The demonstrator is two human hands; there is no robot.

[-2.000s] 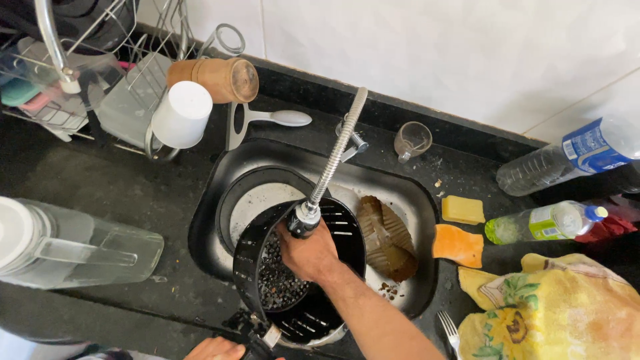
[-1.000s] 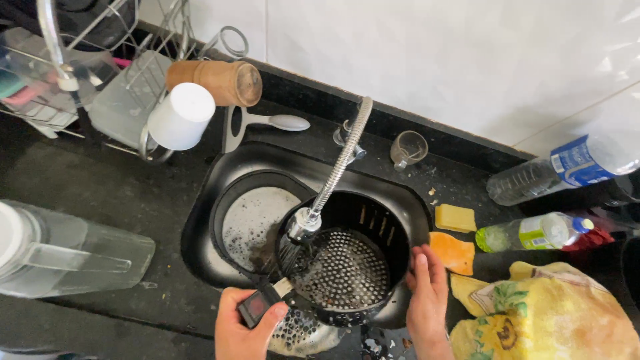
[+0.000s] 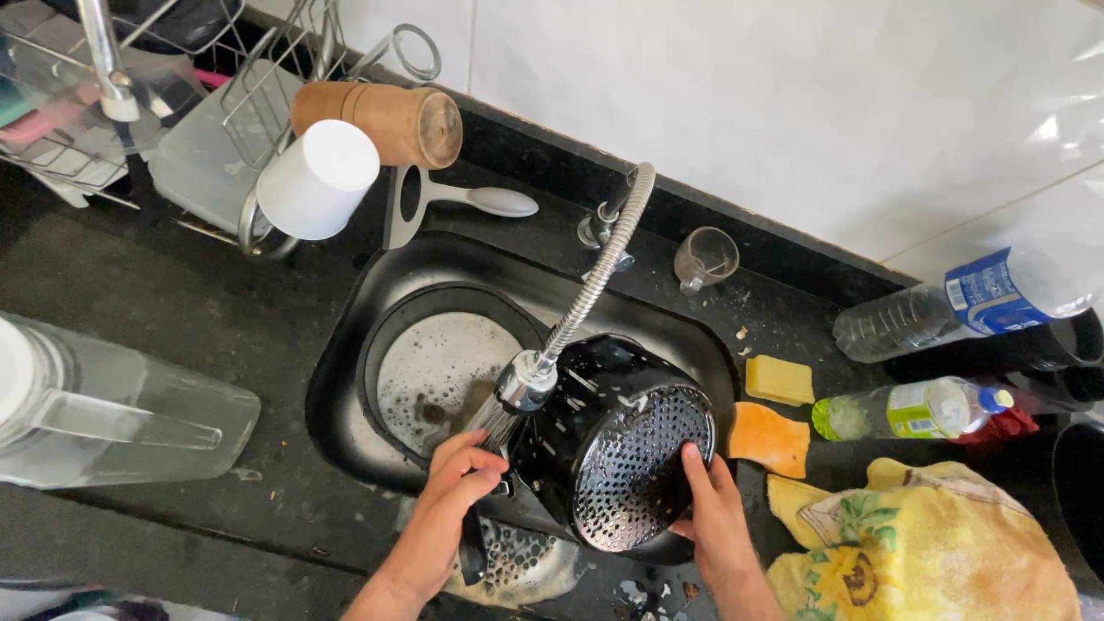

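A black perforated basket (image 3: pixel 642 466), likely from an air fryer, is tilted over the sink with its wet, holed base facing up. My right hand (image 3: pixel 720 517) grips the right edge of the base, thumb on top. At the basket's handle side, my left hand (image 3: pixel 448 500) has its fingers by the spray; the black handle (image 3: pixel 472 552) hangs just beside it, and its hold is partly hidden. Water runs from the spray head (image 3: pixel 526 379) of a flexible faucet between basket and left hand. Behind them a round black pan (image 3: pixel 457 371) holds foamy water in the sink (image 3: pixel 345 431).
Suds lie on the front counter edge. Right of the sink are a yellow soap bar (image 3: pixel 779 380), an orange sponge (image 3: pixel 769 438), bottles and a floral towel (image 3: pixel 931 552). A glass cup (image 3: pixel 705 259) stands behind. Left are a plastic pitcher (image 3: pixel 129 414), white cup (image 3: pixel 319 181) and dish rack.
The basket, seen with its open top up a second ago, is now tipped over, base showing. Two seconds ago my right hand was inside it, under the spray head.
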